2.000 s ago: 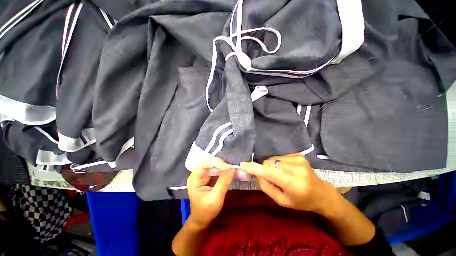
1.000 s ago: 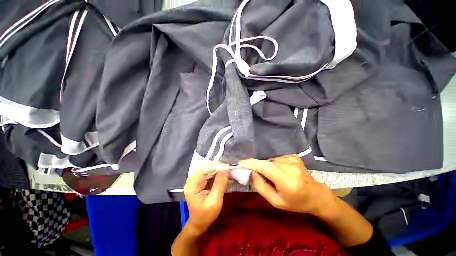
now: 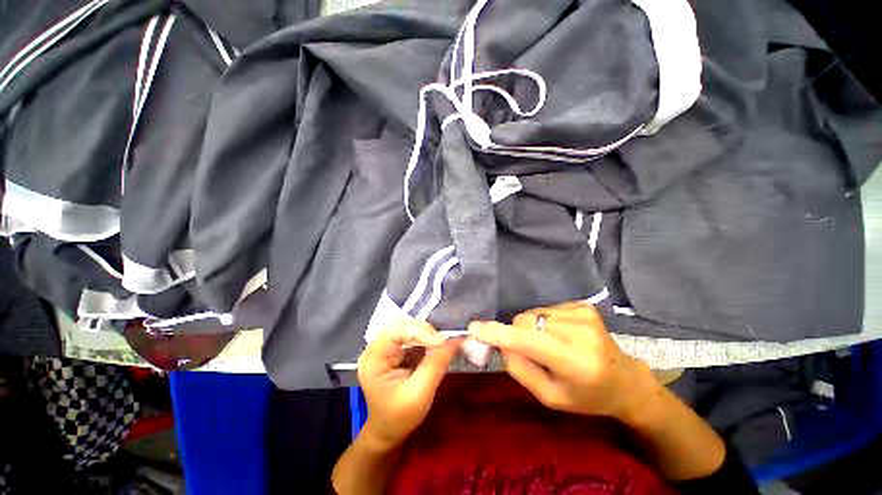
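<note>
A dark grey garment (image 3: 561,242) with white stripes lies across the table in front of me. Its striped sleeve ends in a white cuff (image 3: 385,317) at the table's front edge. My left hand (image 3: 401,377) pinches the cuff's edge between thumb and fingers. My right hand (image 3: 571,358), with a ring on one finger, pinches the same edge just beside it. A bit of white cloth (image 3: 476,351) shows below the right fingertips. No needle or thread can be made out. A white cord (image 3: 472,126) is tied in a bow above the sleeve.
Grey garments with white bands (image 3: 160,193) are heaped at left, above a shiny reddish item (image 3: 179,345). A wide white band (image 3: 677,63) curves at upper right. Blue crates (image 3: 222,430) stand below the table edge (image 3: 735,350), the right one holding dark cloth (image 3: 749,396).
Both hands stay at the cuff with small finger shifts. The white cloth below the fingers showed wider one second ago and shows less now. The view has shifted slightly.
</note>
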